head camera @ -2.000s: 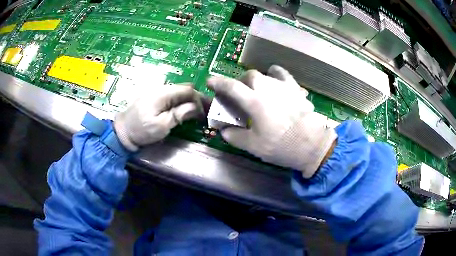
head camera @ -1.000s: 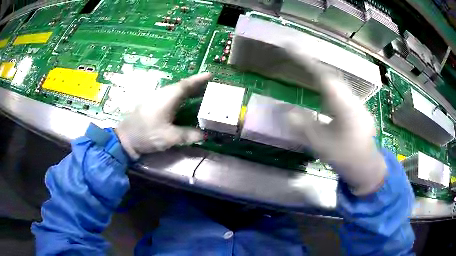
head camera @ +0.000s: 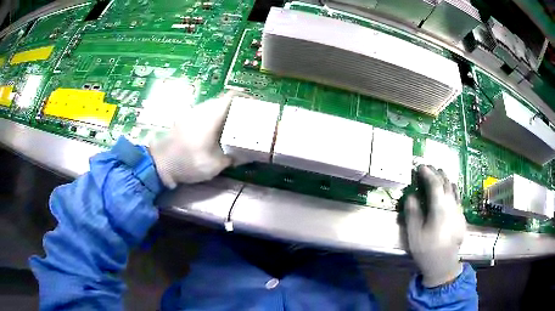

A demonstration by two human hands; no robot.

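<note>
Three small heat sink blocks stand in a row near the front edge of a green circuit board [head camera: 359,91]: left [head camera: 251,127], middle [head camera: 322,143] and right [head camera: 389,159]. My gloved left hand [head camera: 193,143] lies against the left block's left side, thumb at its front corner; some fingers are hidden, so a grip cannot be told. My gloved right hand [head camera: 433,222] is just beyond the right block, fingers slightly bent and apart, holding nothing visible. A large finned heat sink [head camera: 359,58] stands behind the row.
Boards with yellow masking pieces [head camera: 79,106] lie to the left. Another board at right bears a large heat sink [head camera: 520,127] and a small one [head camera: 522,195]. A metal rail [head camera: 292,209] runs in front, with a thin black wire [head camera: 233,208] over it. More heat sinks [head camera: 453,21] stand behind.
My right hand has moved off the left block to the row's right end. The middle and right blocks now show uncovered beside the left one. My left hand has closed in on the left block. The boards have shifted left.
</note>
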